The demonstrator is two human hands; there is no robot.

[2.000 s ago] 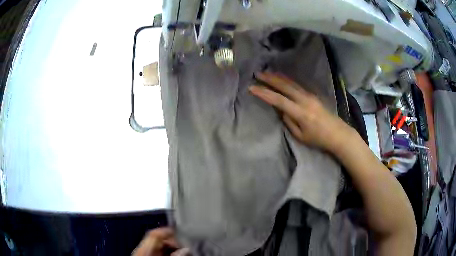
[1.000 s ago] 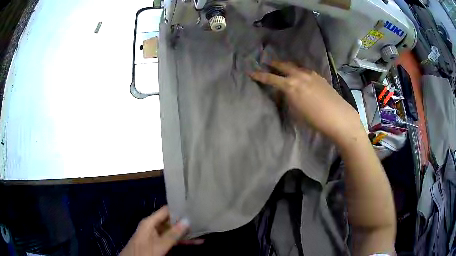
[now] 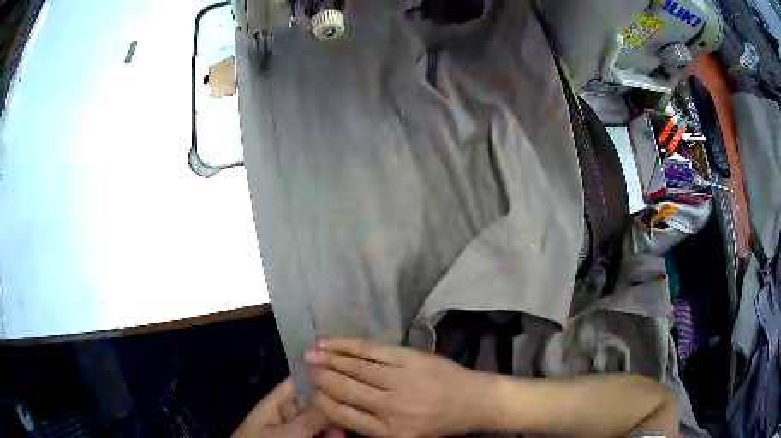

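The grey-brown garment piece (image 3: pixel 360 188) lies over the machine bed and hangs past the table's front edge. Its folded strip runs down the left side. My right hand (image 3: pixel 385 389) lies on the cloth at the lower left, fingers together on the strip. My left hand (image 3: pixel 283 415) is just below it, cut off by the bottom edge, pinching the cloth's lower left edge. A dark band (image 3: pixel 599 188) shows along the cloth's right side. The white sewing machine (image 3: pixel 582 43) is at the top, partly out of the picture. The needle area is too unclear to tell.
The white table (image 3: pixel 120 205) is at left, with a tan square (image 3: pixel 223 77) on the machine bed. A small tray (image 3: pixel 651 158) with orange and purple items is at right. Grey-brown garments (image 3: pixel 762 162) hang or lie at the far right. A cream dial (image 3: pixel 327 24) is above the cloth.
My right hand has moved from the upper middle of the cloth down to its lower left edge, beside my left hand. The view has shifted, and the cloth's lower part slants more to the right.
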